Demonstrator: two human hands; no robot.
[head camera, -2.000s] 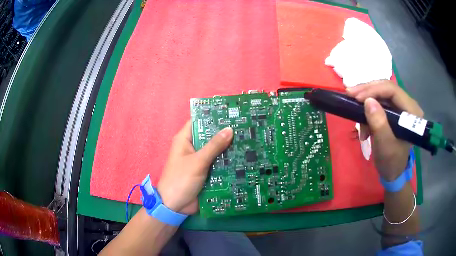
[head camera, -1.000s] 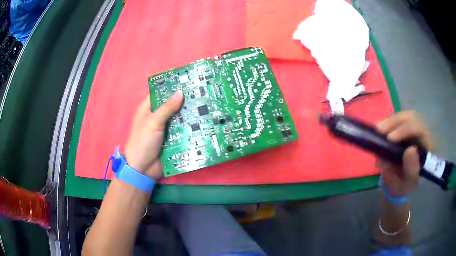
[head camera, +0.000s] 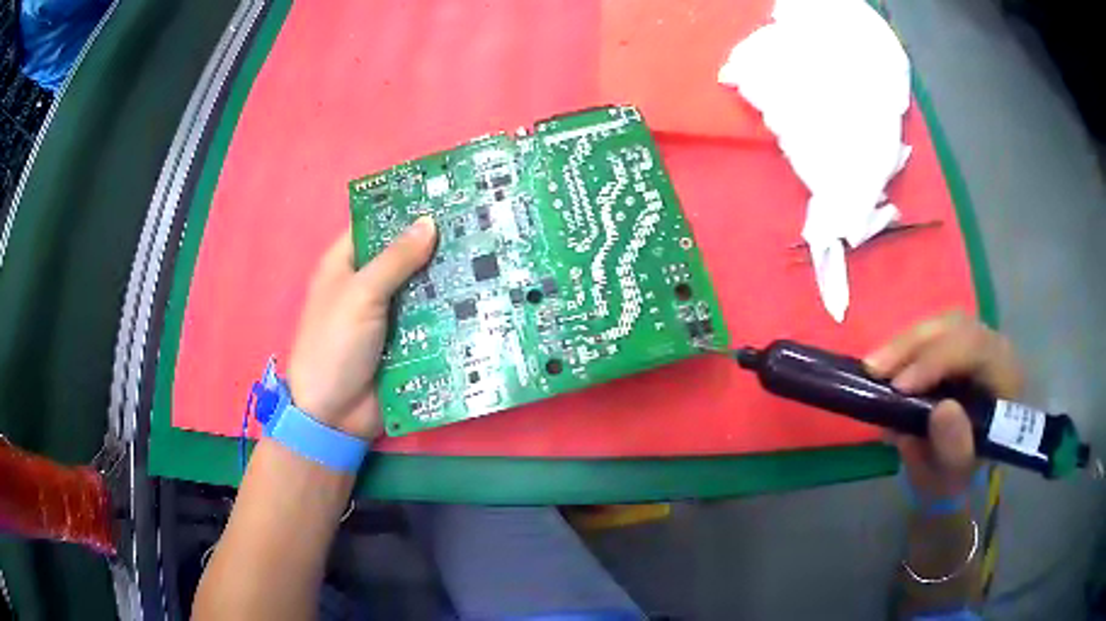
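Note:
A green circuit board (head camera: 546, 273) with small dark chips and pale wavy rows of pads is tilted over the red mat. My left hand (head camera: 352, 318) grips its left edge, with the thumb on top. My right hand (head camera: 940, 382) holds a black glue syringe (head camera: 837, 381) with a white label and green rear cap. The syringe points left, and its thin needle (head camera: 722, 352) is at the board's lower right corner. Whether the needle touches the board I cannot tell.
The red mat (head camera: 291, 146) lies on a green-edged table. A white crumpled cloth (head camera: 831, 103) lies at the mat's right, with a thin dark pick (head camera: 891, 234) beside it. The conveyor belt (head camera: 91, 243) and its rail are at left, with a red-orange wrapped post (head camera: 55, 495).
The board has moved left and turned counterclockwise from the first frame. The syringe left the board's upper right corner, swung right, then came back to the lower right corner.

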